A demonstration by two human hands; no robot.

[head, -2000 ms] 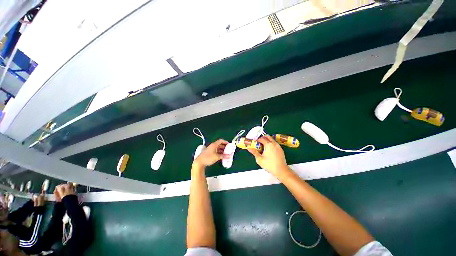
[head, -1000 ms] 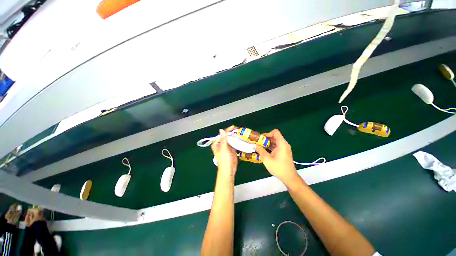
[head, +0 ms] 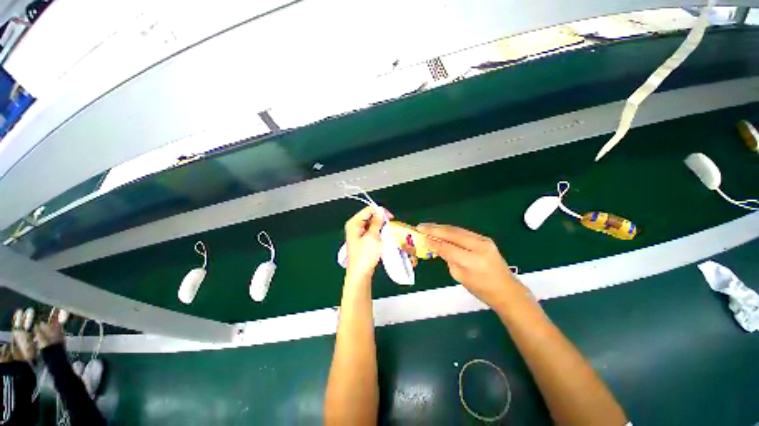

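Note:
My left hand (head: 364, 241) holds a white housing (head: 397, 257) by its upper end, over the dark green belt. A white cord loop (head: 359, 195) sticks out above the fingers. A yellow inner unit (head: 414, 242) lies against the right side of the housing. My right hand (head: 472, 256) has its fingertips on the yellow unit's upper right; the hand covers part of it. Another white piece shows partly behind my left hand. On the belt to the right lies a white housing (head: 542, 212) wired to a yellow unit (head: 609, 225).
Two white corded units (head: 192, 284) lie on the belt at left. Another white housing (head: 703, 170) lies far right. A pale strip (head: 648, 88) hangs above the belt. A thin ring (head: 484, 389) and crumpled white cloth or paper (head: 731, 294) lie on the worktop. A person's hands are at far left.
The housing in my hands has turned from lying nearly level to pointing downward, with the yellow unit at its right. The cord loop now points up. My right hand's fingers lie higher over the yellow unit.

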